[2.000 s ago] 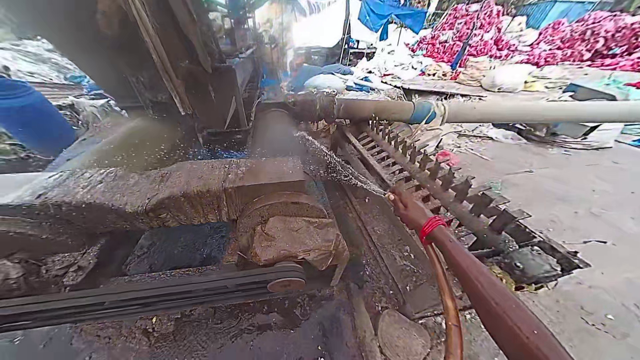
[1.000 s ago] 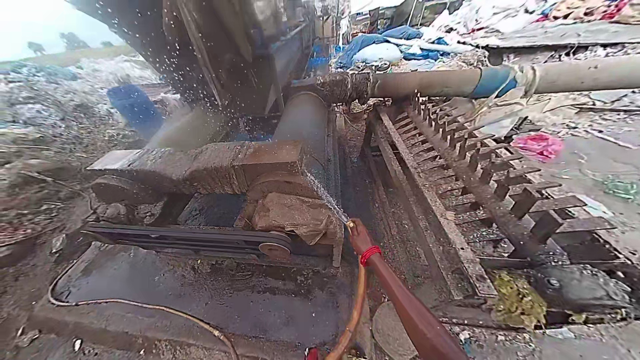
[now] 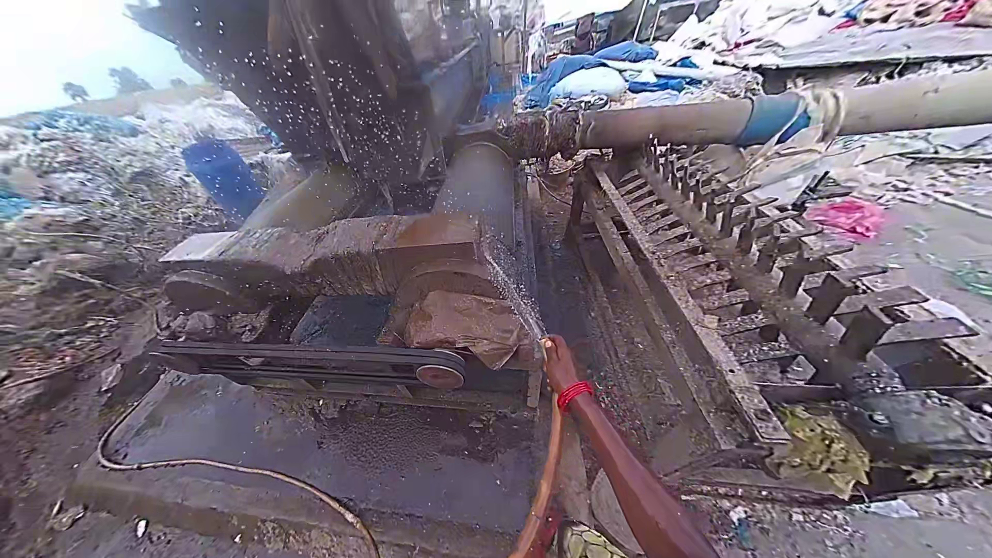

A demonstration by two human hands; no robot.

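Note:
My right hand (image 3: pixel 559 363), with a red band at the wrist, grips the end of an orange-brown hose (image 3: pixel 547 473). A water jet (image 3: pixel 515 294) sprays from it up and left toward a dirty metal housing (image 3: pixel 341 252) of a machine. Below that housing run drive belts (image 3: pixel 310 358) to a round pulley (image 3: pixel 440 376), with a brown wrapped bundle (image 3: pixel 465 322) just above. Droplets fly in front of a dark metal hopper (image 3: pixel 349 85). My left hand is not in view.
On the right lies a bladed shaft (image 3: pixel 744 271) in a metal frame, below a thick pipe (image 3: pixel 666 124). A thin hose (image 3: pixel 225 467) crosses the wet concrete slab (image 3: pixel 325 442). A blue drum (image 3: pixel 223 178) leans at the left. Pink plastic (image 3: pixel 846 218) lies at the right.
The view has swung right and down since the earliest frame. My right hand keeps hold of the spraying hose throughout. The thin hose on the slab shows in the last two frames only.

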